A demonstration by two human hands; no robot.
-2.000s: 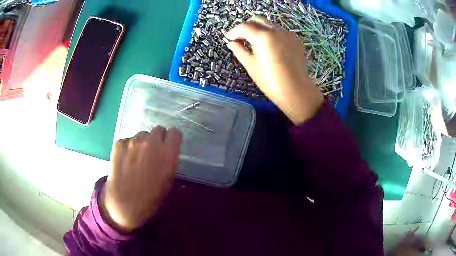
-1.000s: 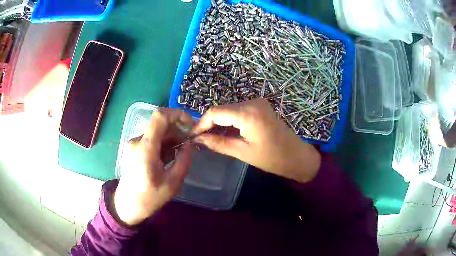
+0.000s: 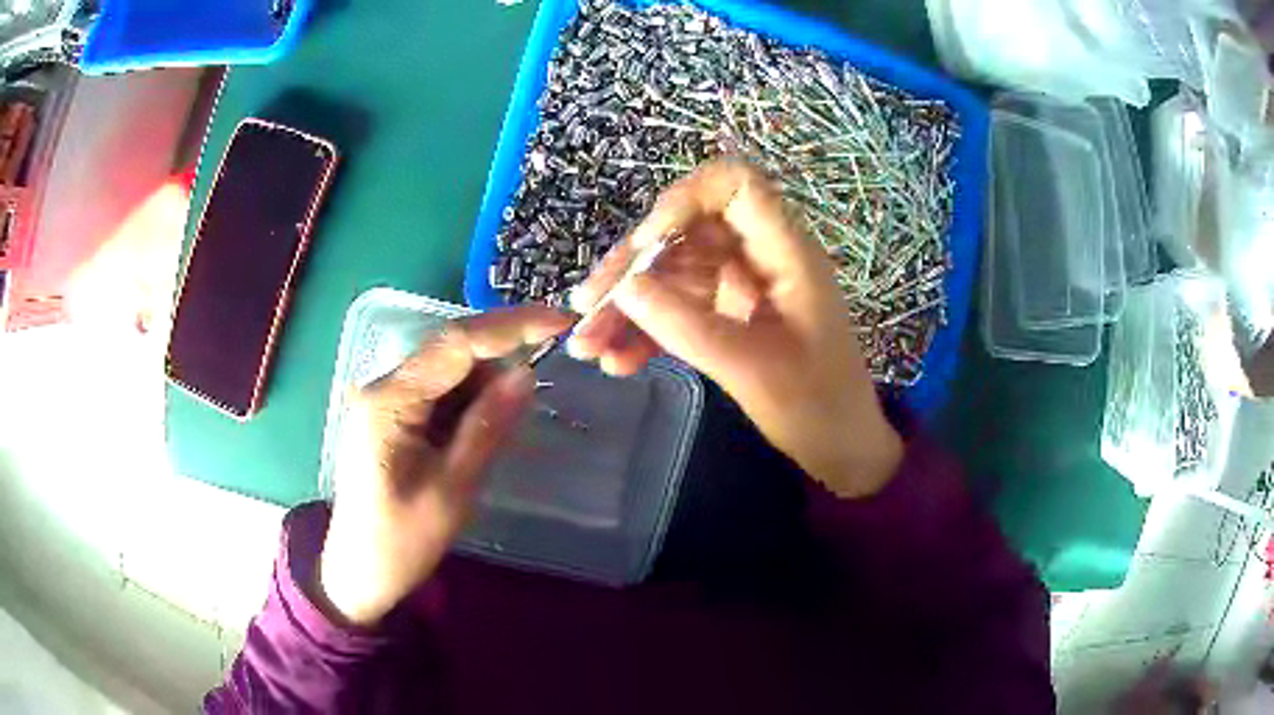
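My left hand [image 3: 440, 433] and my right hand [image 3: 713, 300] are close together above the clear plastic box [image 3: 573, 482]. A thin metal pin [image 3: 623, 279] runs between them, slanting up to the right. My right fingers grip its bright upper part. My left fingertips pinch its dark lower end [image 3: 548, 349]; whether a sleeve sits there is unclear. The box holds a few thin metal pieces, partly hidden by my hands. Behind is the blue parts tray [image 3: 489, 224], with dark metal sleeves [image 3: 559, 210] at left and thin pins [image 3: 866, 182] at right.
A smartphone [image 3: 254, 266] lies at left on the green mat. A small blue tray [image 3: 196, 35] is upper left. Clear lids or boxes [image 3: 1055, 238] lie right of the blue tray, beside a box of pins [image 3: 1167, 391]. Plastic bags or containers [image 3: 1048, 42] are upper right.
My right hand went from the tray to my left hand above the box. Since the last frame it has turned and risen slightly, and the pin now shows between both hands.
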